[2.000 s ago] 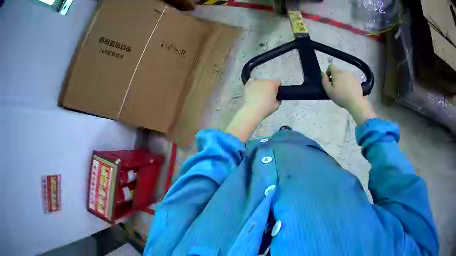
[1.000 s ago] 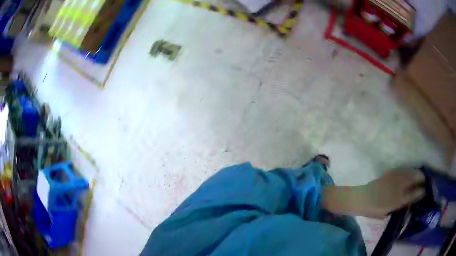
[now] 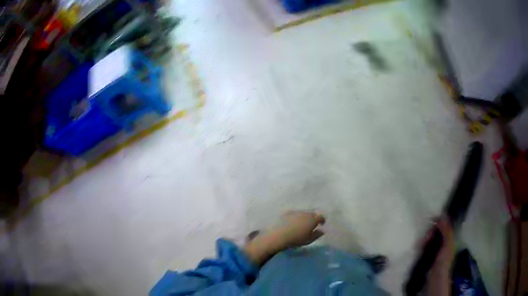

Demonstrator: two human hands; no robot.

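Observation:
The pallet jack handle [image 3: 465,185] shows as a blurred black bar slanting down the right side of the head view. My right hand [image 3: 443,245] is at the lower right, wrapped around this bar; blur hides its fingers. My left hand [image 3: 304,227] is low near the middle, off the handle, with nothing in it and its blurred fingers a little apart. A dark blue part [image 3: 468,274] shows beside my right hand at the bottom edge. The forks are not in view.
Pale floor [image 3: 278,127] with yellow tape lies ahead. A light blue stool with a white top [image 3: 136,87] stands by a blue bin [image 3: 87,124] at the left, near clutter. Red equipment [image 3: 516,176] and yellow-black tape [image 3: 483,122] are at the right. A blue pallet edge [image 3: 304,4] is at the top.
Two seconds ago both hands were on the handle; now my left hand is off it. The view has swung, bringing the stool and bin nearer, and the handle now slants along the right side.

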